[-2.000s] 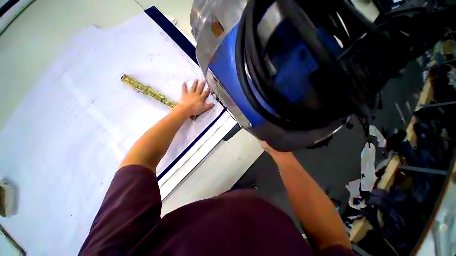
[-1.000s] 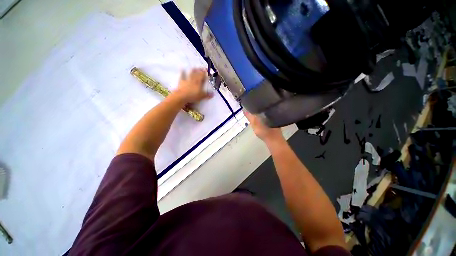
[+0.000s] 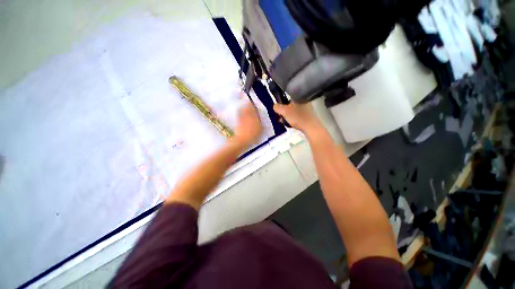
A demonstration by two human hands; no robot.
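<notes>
The blue and silver cutting machine (image 3: 279,28) with its black coiled cable stands at the top centre, over the lay's right edge. My right hand (image 3: 293,117) is closed on a dark part below the motor, apparently the machine handle; its fingertips are partly hidden. My left hand (image 3: 248,125) is blurred, low over the white paper marker (image 3: 84,135), just left of the blade area, with nothing visible in it. A navy edge of the fabric lay (image 3: 228,42) shows beside the machine. The knife is not clearly visible.
A brassy bar weight (image 3: 200,106) lies on the marker, left of my left hand. A white folded or rolled material (image 3: 372,107) lies right of the motor. Pale strips (image 3: 452,34) lie at the upper right. The dark floor (image 3: 406,152) is littered with scraps.
The machine and my right hand have shifted up and right in view. My left hand has moved off the bar weight, closer to my right hand. The white material has come into view.
</notes>
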